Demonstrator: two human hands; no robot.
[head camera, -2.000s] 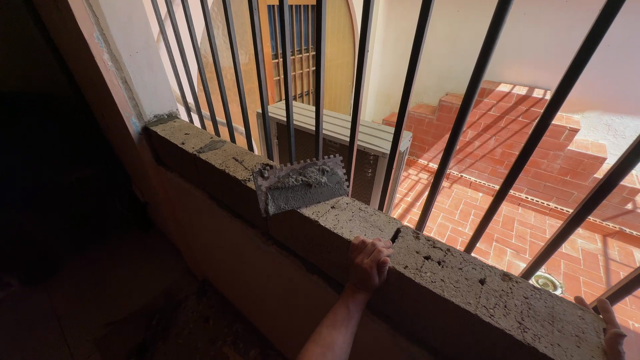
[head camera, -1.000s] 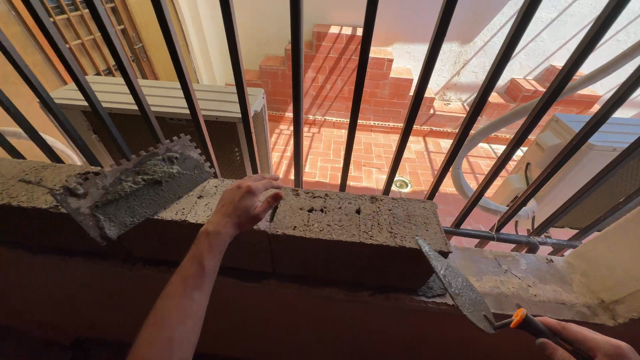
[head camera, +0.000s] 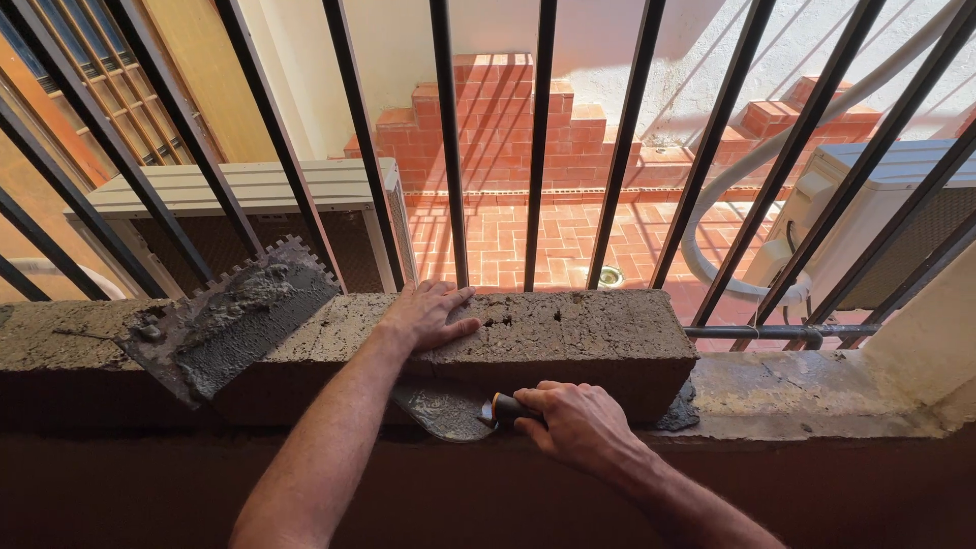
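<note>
My left hand (head camera: 431, 314) lies spread on top of a rough concrete block (head camera: 595, 324), with nothing in its grip. In my right hand (head camera: 576, 419) is the dark handle of a masonry trowel (head camera: 450, 412); its blade lies against the lower front face of the block row, mortar on it. A notched trowel (head camera: 236, 316) loaded with grey mortar rests tilted across the blocks left of my left hand. Some wet mortar (head camera: 679, 410) shows under the block's right end.
Black metal bars (head camera: 540, 152) rise just behind the blocks, joined at right to a horizontal rail (head camera: 770, 332). The bare sill (head camera: 801, 389) runs on to a wall at right. Beyond the bars stand two air-conditioner units (head camera: 252, 187) and stepped red brickwork (head camera: 496, 130).
My right hand has brought the masonry trowel from the block's right end leftward to its front face. My left hand stays on the block tops. The view has swung right since the earliest frame.
</note>
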